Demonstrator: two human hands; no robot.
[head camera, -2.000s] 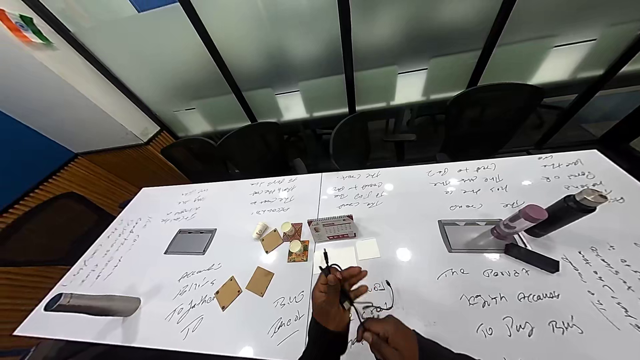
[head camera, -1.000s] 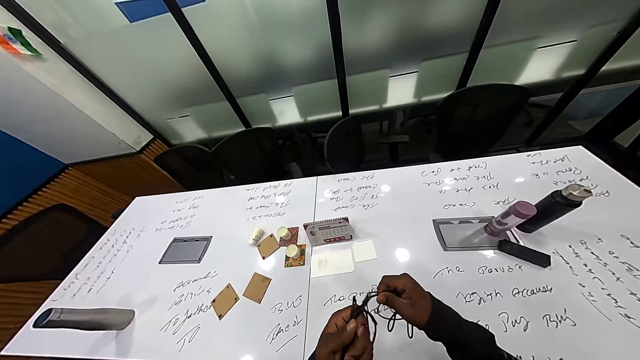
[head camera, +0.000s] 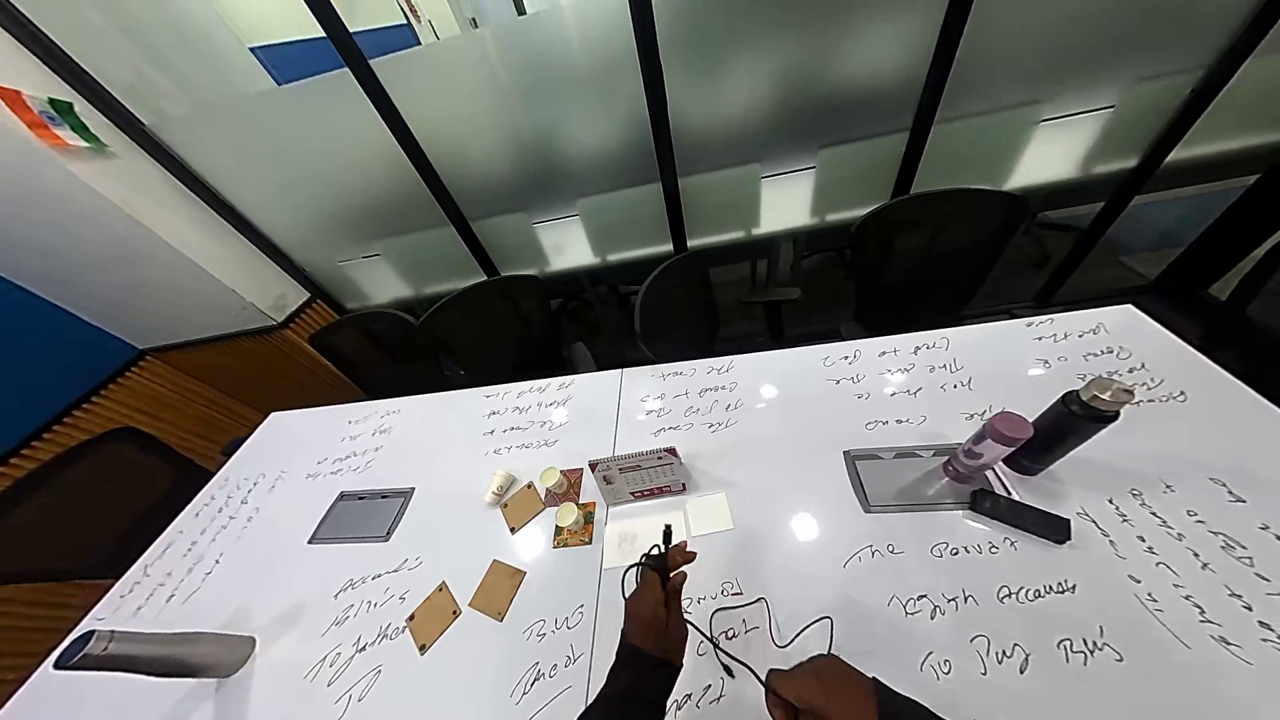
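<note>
A thin black cable (head camera: 738, 603) runs between my two hands above the white table. My left hand (head camera: 655, 612) holds one end of it, where a connector points up past the fingers and small loops hang at their left. Lower and to the right, my right hand (head camera: 822, 690) is closed on another part of the cable. Between the hands a slack stretch makes a wavy loop, and a second connector hangs there. Just beyond my left hand lie a white sheet (head camera: 625, 540) and a smaller white square (head camera: 710, 513); a desk calendar (head camera: 640, 476) stands behind them.
Paper cups (head camera: 569, 517), patterned coasters (head camera: 574, 533) and brown square boards (head camera: 497, 590) lie left of the calendar. A metallic bottle (head camera: 155, 653) lies far left. At right are a pink bottle (head camera: 990, 446), a black bottle (head camera: 1065, 428), a black case (head camera: 1020, 516) and a grey table panel (head camera: 870, 480). Handwriting covers the tabletop (head camera: 780, 560).
My hands, close together a second ago, are now apart, with the right one lower and the left one further forward. The bunched cable has spread out between them.
</note>
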